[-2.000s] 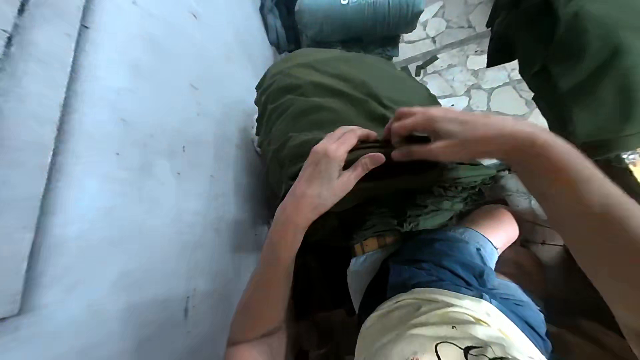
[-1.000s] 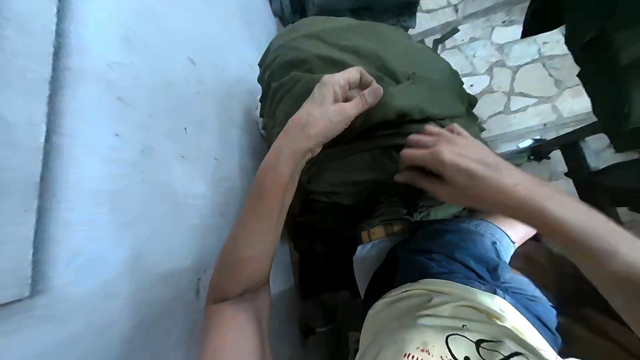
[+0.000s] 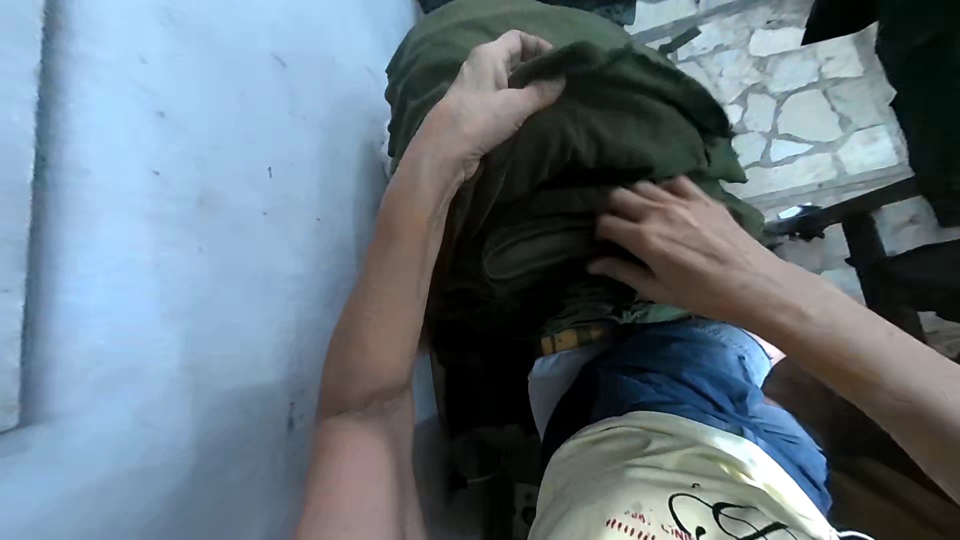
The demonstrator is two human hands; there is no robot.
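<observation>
A bulky pile of dark green fabric (image 3: 600, 135) lies in front of me, at the upper middle. My left hand (image 3: 502, 90) pinches an edge of this cloth between thumb and fingers and holds it up in a fold. Lower and to the right, my right hand (image 3: 667, 232) is slightly blurred, its fingers spread and bent over the fabric below the fold; whether they grip any cloth cannot be told. Under the pile, near my lap, some green patterned cloth and a yellow-brown strap (image 3: 574, 339) show.
A pale blue-white wall (image 3: 187, 225) runs along the left, close to my left arm. A stone-patterned floor (image 3: 810, 116) shows at upper right. Dark cloth (image 3: 919, 97) hangs at the right edge, above a dark bar (image 3: 862, 202) of some frame.
Both hands were close together on the cloth two seconds ago and are now apart. My left hand has since raised a fold of the fabric.
</observation>
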